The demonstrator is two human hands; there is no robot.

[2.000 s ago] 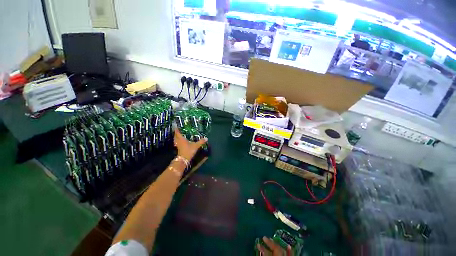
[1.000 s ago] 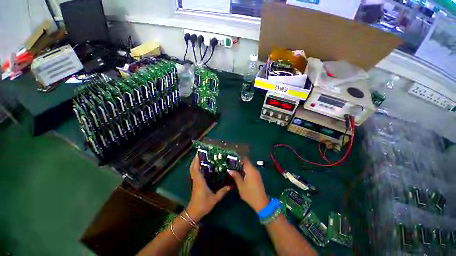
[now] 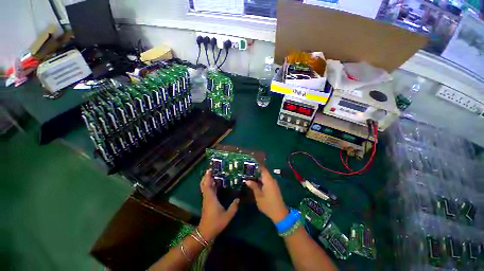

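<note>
A green board panel [image 3: 232, 168] with dark display blocks is held up in front of me over the brown pad. My left hand [image 3: 213, 204] grips its left edge. My right hand [image 3: 267, 195] grips its right edge. Several single circuit boards [image 3: 315, 211] lie on the green mat to the right of my right hand. The test lead connector [image 3: 317, 190] lies on the mat beyond them. A small white piece [image 3: 277, 171] lies on the mat right of the panel.
A black rack [image 3: 175, 151] at left holds upright panels [image 3: 140, 114]; another panel [image 3: 220, 94] stands behind it. A power supply [image 3: 296, 114], a meter [image 3: 354, 108] and a bottle [image 3: 264, 84] stand at the back. Blister trays [image 3: 443, 180] are stacked right. A cardboard box [image 3: 135, 233] sits below the bench edge.
Two seconds ago my left hand was at the rack's far end and my right hand was at a single board. Now both hold a panel. Since one second ago the panel has tilted its face more towards me.
</note>
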